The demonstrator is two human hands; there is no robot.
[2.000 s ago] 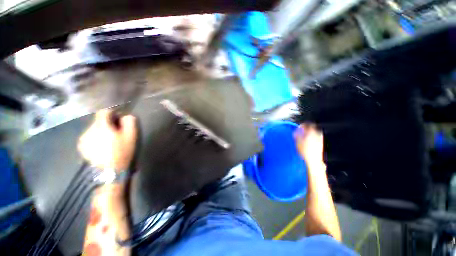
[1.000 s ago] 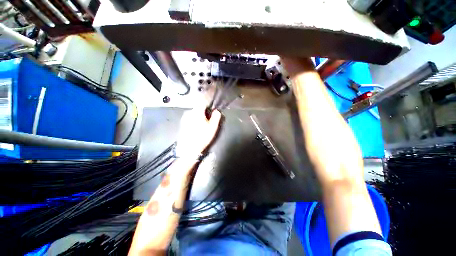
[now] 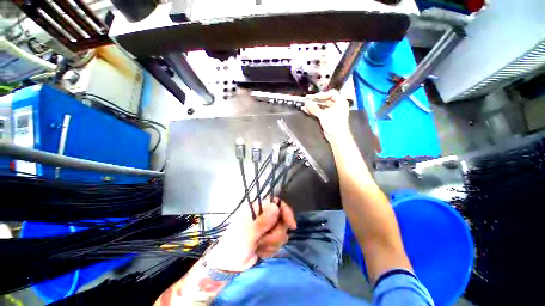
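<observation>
My left hand (image 3: pixel 272 230) is closed around several black cables (image 3: pixel 247 185) low over the work plate's front edge; their metallic connector ends (image 3: pixel 256 150) fan out away from me. My right hand (image 3: pixel 325 109) grips the right end of a silver loading bar (image 3: pixel 278 98), held roughly level just in front of the mold. A second loading bar (image 3: pixel 305 152) lies slanted on the grey work plate (image 3: pixel 197 161), with small dark pieces along its edge, close to the held connectors. The dark mold block (image 3: pixel 267 73) sits behind on the hole-dotted plate.
The upper platen (image 3: pixel 263 30) spans overhead, with shiny tie bars (image 3: pixel 190 77) below it. A blue bucket (image 3: pixel 439 239) stands at right. Dense black cable bundles hang at left (image 3: pixel 77 203) and right (image 3: pixel 508 209). A grey rail (image 3: pixel 77 162) crosses at left.
My left hand has drawn back from the mold side toward me with the cables. My right hand has come out from under the platen and now holds a loading bar.
</observation>
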